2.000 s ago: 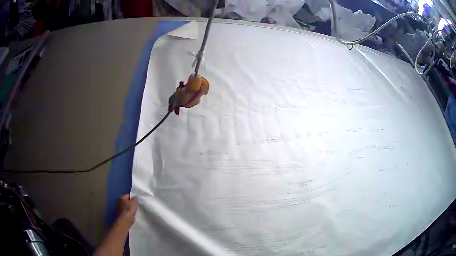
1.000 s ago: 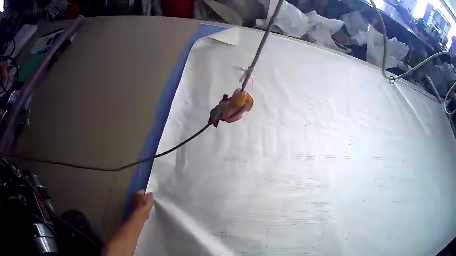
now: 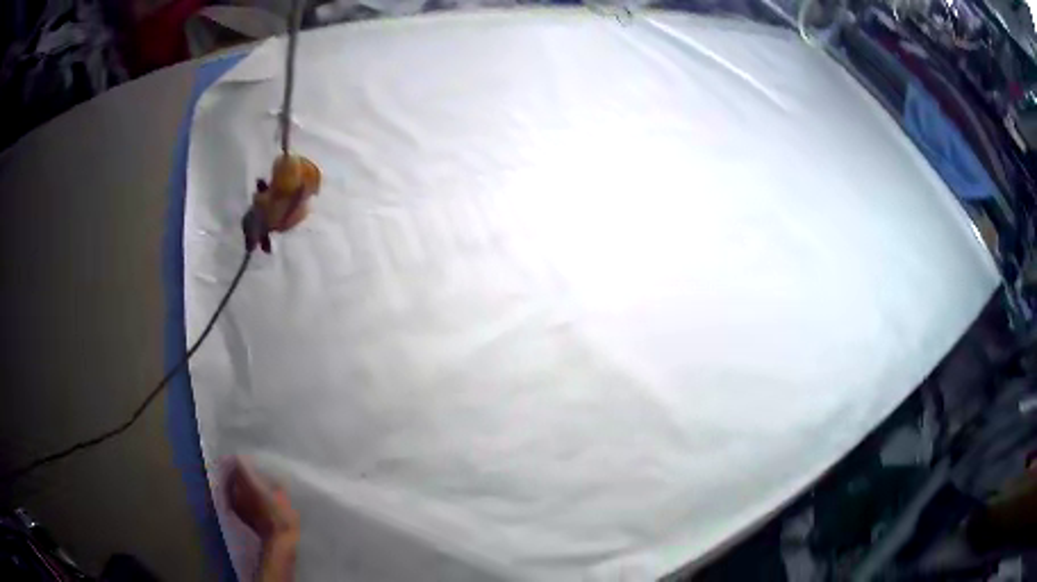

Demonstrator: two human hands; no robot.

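Note:
The wide white paper marker (image 3: 455,284) covers most of the table, with creases near its lower left. A narrow strip of blue fabric (image 3: 176,262) shows along its left edge. My left hand (image 3: 259,500) is small and blurred at the lower left, over the paper just inside that edge. Whether its fingers pinch the paper cannot be told. My right hand is not in view.
A power cord with an orange-yellow wrapped joint (image 3: 284,196) hangs over the paper's left part. The beige tabletop (image 3: 80,250) lies at left. Cluttered cloth, including a light blue piece (image 3: 944,142), lies beyond the right edge.
The view has swung right, so the paper and cord sit further left and more of the right edge shows. My left hand was at the paper's edge and now lies slightly inside it.

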